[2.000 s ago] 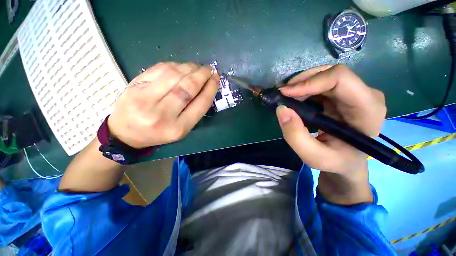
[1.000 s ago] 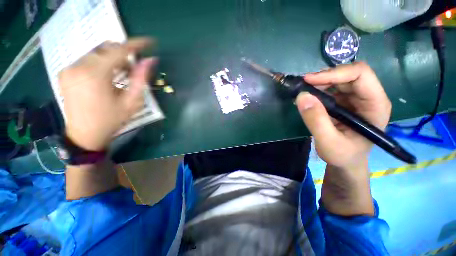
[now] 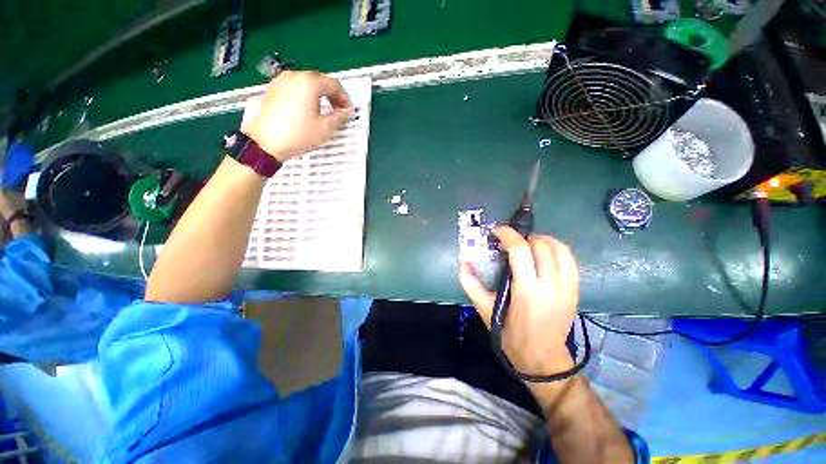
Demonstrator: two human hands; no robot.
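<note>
My left hand (image 3: 299,116) is over the top end of a white sheet (image 3: 312,208) with rows of small marks or parts. Its thumb and fingers are close together, with a tiny dark speck at the fingertips; whether it is held is unclear. My right hand (image 3: 536,304) holds a black soldering iron (image 3: 523,217), its bare metal tip pointing up and away from the board. The small whitish circuit board (image 3: 472,234) lies flat on the green mat, partly covered by my right fingers and thumb. A few gold-yellow bits (image 3: 399,205) lie between sheet and board.
A fume fan (image 3: 607,104), white tub of silvery shavings (image 3: 693,156) and wristwatch (image 3: 629,208) are at right. A black round holder (image 3: 86,192) and green spool (image 3: 149,198) are at left. Beyond the pale rail (image 3: 462,65) lie spaced assemblies (image 3: 370,15). Another person's sleeve (image 3: 36,290) shows at left.
The view has shifted to show the fan and rail. My left hand has moved from the board to the sheet's far end. The iron now points more upward, and my right hand is at the board.
</note>
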